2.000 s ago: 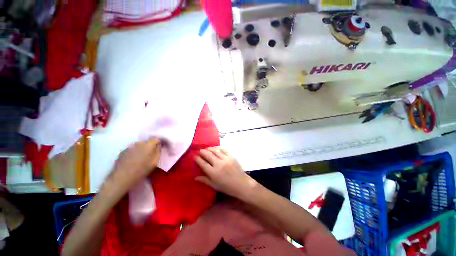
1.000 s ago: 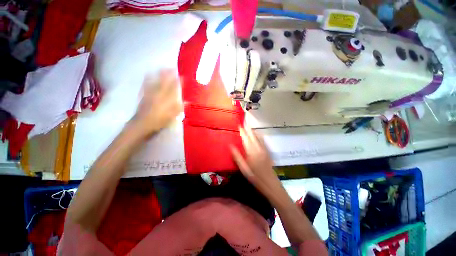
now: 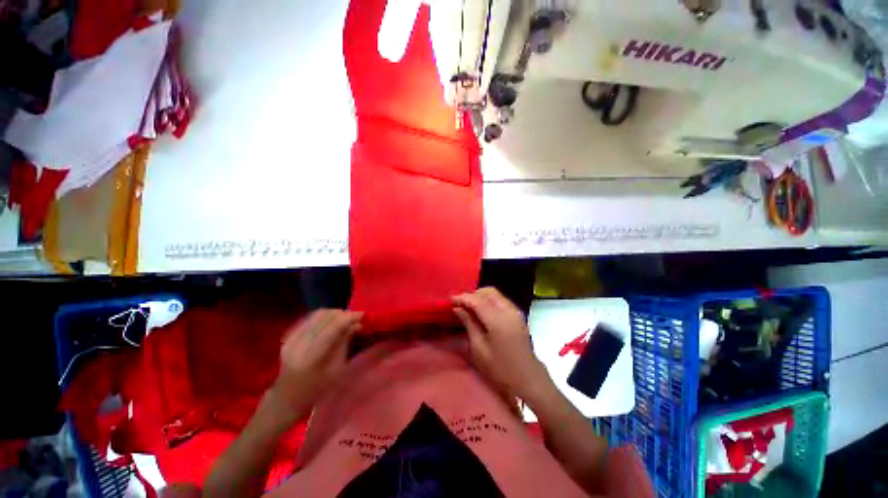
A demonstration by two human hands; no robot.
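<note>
A red fabric panel [image 3: 417, 219] lies flat on the white table, hangs over its front edge and reaches my lap. A darker seam or fold crosses it left of the presser foot [image 3: 470, 109] of the cream sewing machine [image 3: 584, 58]. My left hand [image 3: 319, 352] pinches the panel's near left corner. My right hand [image 3: 487, 326] pinches the near right corner. The near edge is drawn up between my hands, off the table. Whether the panel lies under the needle I cannot tell.
Pale pieces [image 3: 92, 102] lie stacked at the table's left. Small dark snips [image 3: 719, 177] and an orange-red ring-shaped item [image 3: 789, 201] lie right. Blue bin with red pieces [image 3: 73, 336], lower left. White stool or board with phone [image 3: 596, 360], blue crate [image 3: 662, 360] and green tray [image 3: 696, 452], lower right.
The pale piece my left hand held earlier is gone from view there. The red panel was laid flat by the machine. Both hands moved toward my lap and took its near edge; the view tilted down.
</note>
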